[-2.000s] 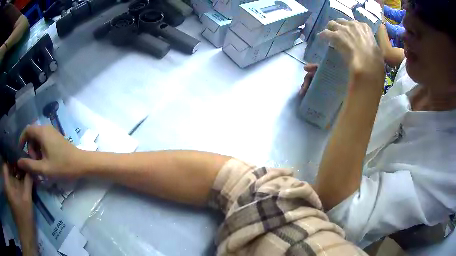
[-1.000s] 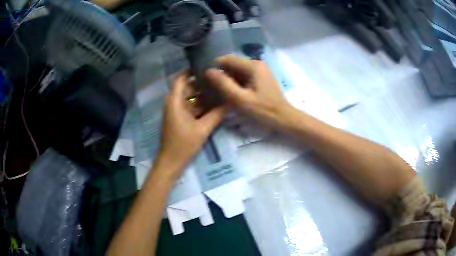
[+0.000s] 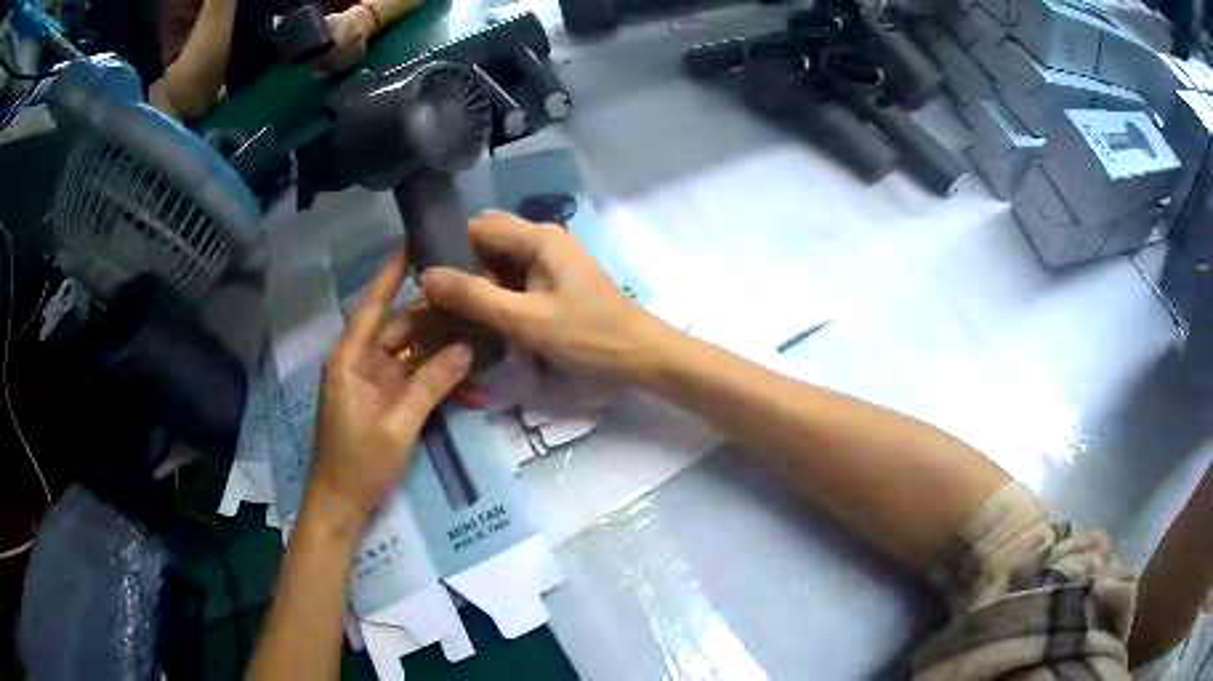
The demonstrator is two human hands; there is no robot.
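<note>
A dark grey handheld mini fan (image 3: 432, 220) is held upright and slightly tilted in both my hands, its round grilled head (image 3: 452, 117) at the top. My right hand (image 3: 552, 299) grips the handle, with the thumb across it below the head. My left hand (image 3: 373, 399) is around the lower handle from the left; a small yellow spot shows by its fingers. The lower end of the handle is mostly hidden by my fingers. Flat pale blue and white cartons (image 3: 482, 543) printed "MINI FAN" lie under my hands.
A blue-rimmed desk fan (image 3: 146, 200) and a dark cylinder (image 3: 173, 353) stand left, with a shiny plastic bag (image 3: 93, 599) below. Dark fans (image 3: 851, 87) lie beyond on the white table. Boxes (image 3: 1097, 186) are stacked at right. Another person's hand (image 3: 349, 37) is at the top left.
The view has swung left from the neighbour and boxes, then slightly back right. The mini fan, held low at the left edge before, is now in full view in both hands.
</note>
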